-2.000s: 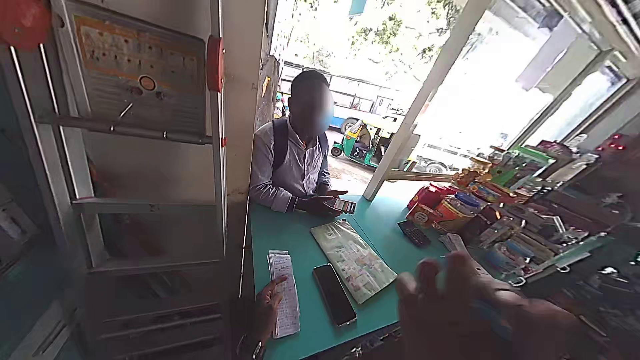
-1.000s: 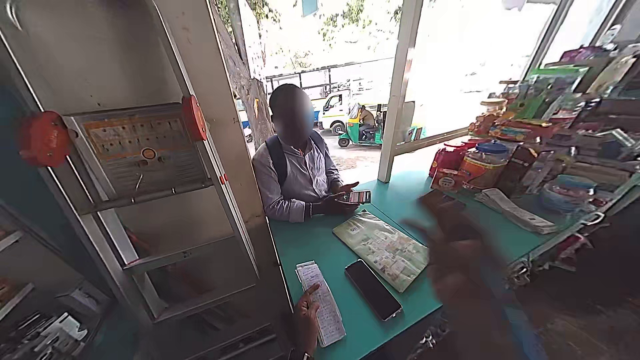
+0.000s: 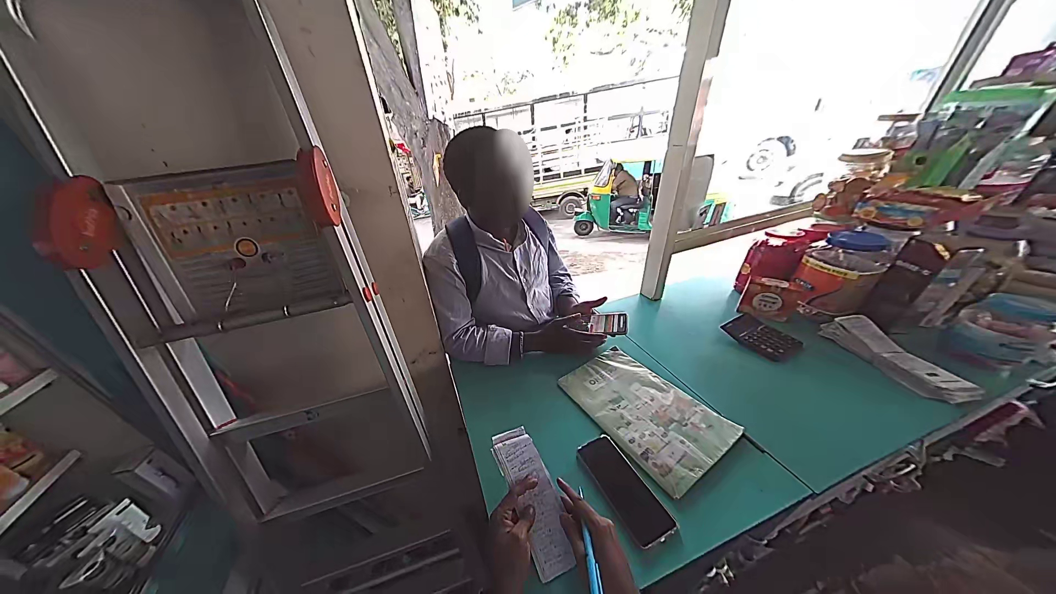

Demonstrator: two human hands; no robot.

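Note:
A narrow paper pad (image 3: 540, 503) with handwriting lies on the green counter (image 3: 487, 396). My left hand (image 3: 513, 532) grips its left edge, thumb and finger on the paper. Over the pad's right side is my right hand (image 3: 598, 536), holding a blue pen (image 3: 589, 540), its index finger extended. Just right of that hand a dark-screened smartphone (image 3: 627, 488) lies flat, close beside a printed plastic packet (image 3: 652, 421). Across the counter a person (image 3: 503, 280) with a backpack holds a phone (image 3: 608, 323).
At the right are a calculator (image 3: 761, 337), a folded paper stack (image 3: 899, 359), a blue-lidded jar (image 3: 846, 272) and heaped goods. A metal ladder (image 3: 322, 330) leans at the left. A post (image 3: 681, 157) rises from the counter's far edge; an auto rickshaw (image 3: 617, 198) stands outside.
My right hand, earlier raised and blurred at the right, has come down to the pad beside my left hand. The left hand stays on the pad. The view has shifted.

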